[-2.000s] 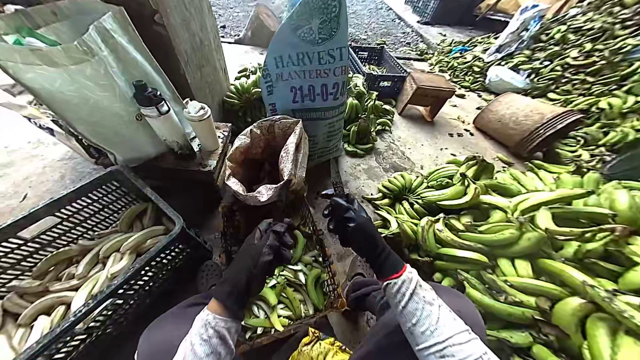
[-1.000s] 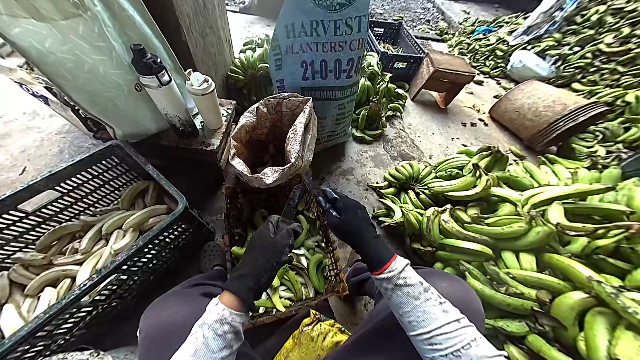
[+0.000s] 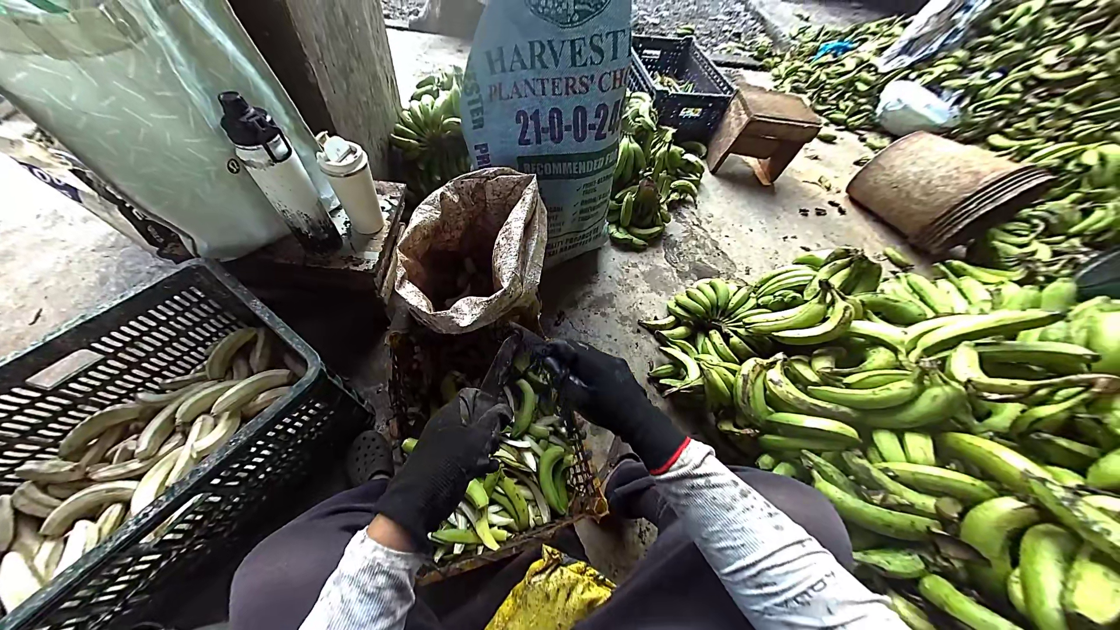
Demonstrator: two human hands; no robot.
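Observation:
My left hand (image 3: pixel 455 451), in a black glove, has its fingers closed around something dark, perhaps a knife handle; a dark, blade-like piece (image 3: pixel 502 363) rises from it. My right hand (image 3: pixel 604 381), gloved too, is bent close beside it at the tip of that piece; what its fingers touch is too dark to tell. Below both hands, a crate (image 3: pixel 588 481) holds green banana peels (image 3: pixel 516 499). Just beyond stands an open woven sack (image 3: pixel 516 254) with dark contents. Peeled bananas (image 3: pixel 157 429) fill part of a black plastic crate (image 3: pixel 306 372) at the left.
Green bananas (image 3: pixel 875 394) are heaped at the right. A printed fertilizer sack (image 3: pixel 547 122), a bottle (image 3: pixel 280 175) and a lidded cup (image 3: pixel 352 188) stand beyond the hands. Farther back are a wooden stool (image 3: pixel 761 122), another black crate (image 3: pixel 682 83) and a brown curved stack (image 3: pixel 945 184).
My two hands were farther apart two seconds ago and are now close together over the peels. The view has shifted somewhat.

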